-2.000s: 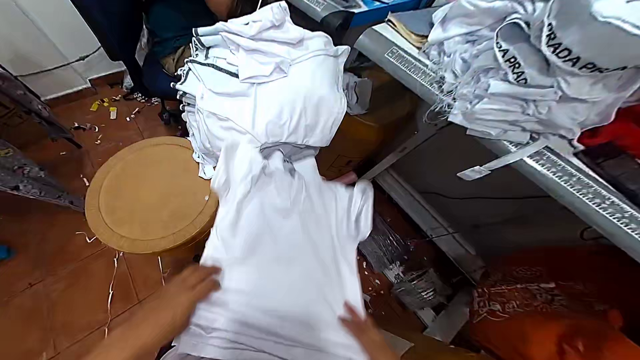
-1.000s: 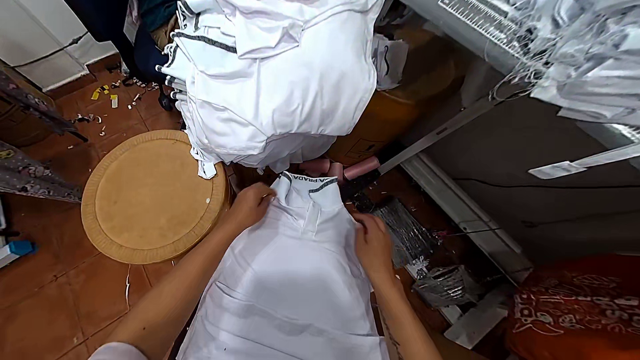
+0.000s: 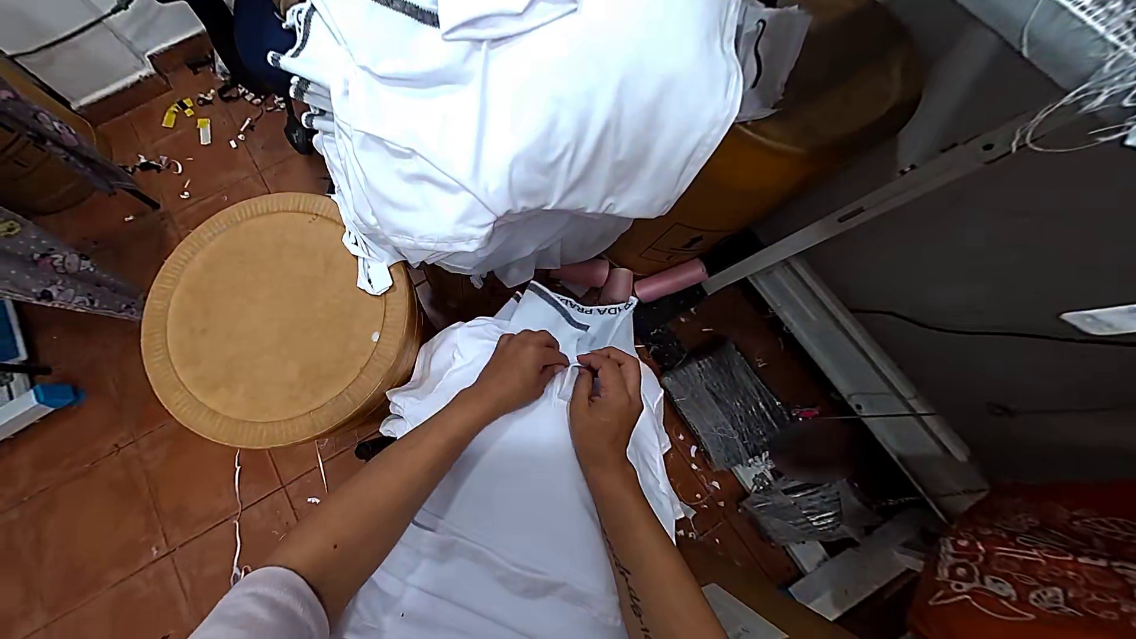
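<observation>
A white knit shirt (image 3: 524, 497) lies spread below me, its ribbed collar (image 3: 586, 315) with a dark stripe and lettering pointing away from me. My left hand (image 3: 524, 368) pinches the fabric at the placket just below the collar. Close beside it, fingertips almost meeting, my right hand (image 3: 606, 399) pinches the same spot from the right. More white cloth shows under the shirt on both sides. Beyond the collar, a tall pile of white shirts (image 3: 550, 115) overhangs several pink thread cones (image 3: 670, 280).
A round tan drum lid (image 3: 275, 319) stands at left. Plastic-wrapped bundles (image 3: 728, 404) lie on the tiled floor at right, near a metal frame (image 3: 870, 382). A red patterned cloth (image 3: 1038, 568) is at lower right. Scraps and threads litter the floor tiles (image 3: 80, 497).
The shirt's collar, hidden or blurred two seconds ago, now shows flat. My hands, apart at the collar's two sides one second ago, have come together at the placket.
</observation>
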